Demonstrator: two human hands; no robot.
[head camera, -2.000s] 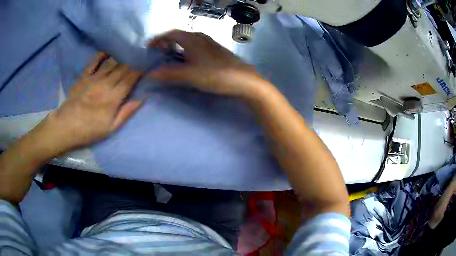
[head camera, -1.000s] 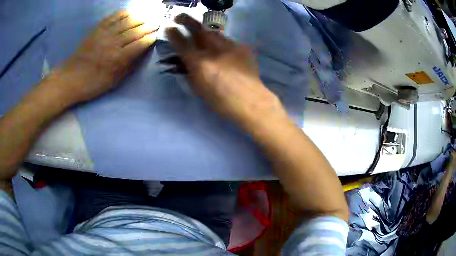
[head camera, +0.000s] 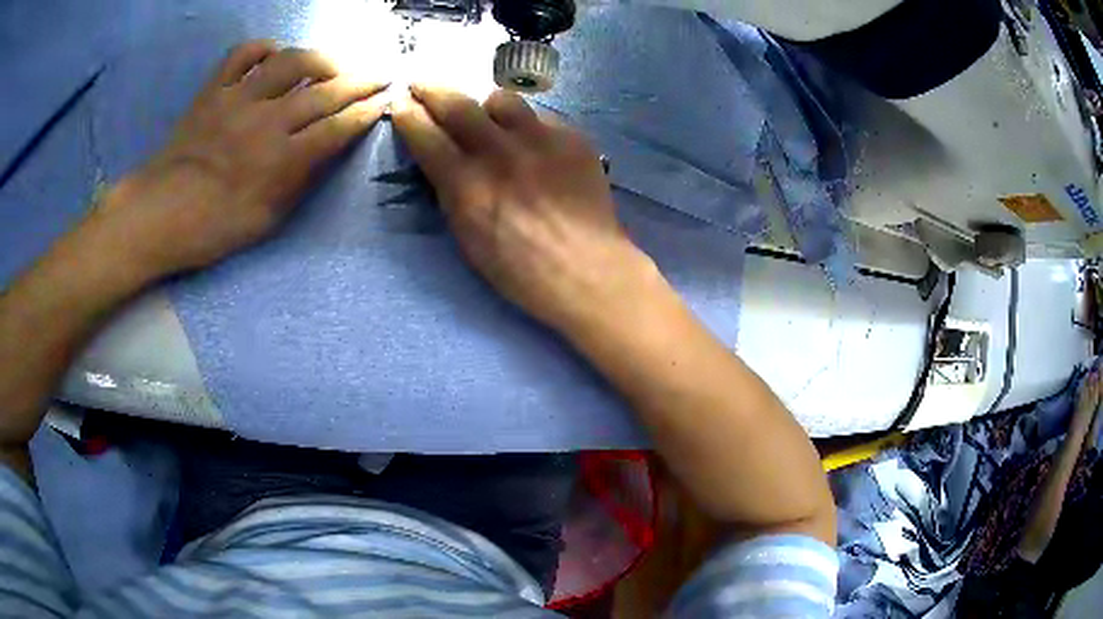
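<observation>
A large light blue garment panel (head camera: 423, 351) lies flat under both hands and reaches the table's front edge. My left hand (head camera: 242, 151) lies palm down on it, fingertips just below the bright light. My right hand (head camera: 514, 181) presses on it close beside, its fingertips nearly meeting the left ones. Dark blades of thread snips (head camera: 402, 187) poke out to the left of my right palm, and a small part shows on its right side. The presser foot area (head camera: 406, 36) is washed out by glare above the fingertips. A knurled knob (head camera: 526, 65) is right of it.
The white machine head (head camera: 943, 145) fills the upper right. Narrow blue strips (head camera: 804, 151) hang right of the needle area. A dark slit (head camera: 51, 127) shows at far left. Below are a red-rimmed basket (head camera: 647, 532), a crumpled bundle (head camera: 901, 520) and another person's arm.
My hands have moved up toward the needle area, the right one coming down beside the left. The panel under them has been smoothed and shows flatter below the fingers.
</observation>
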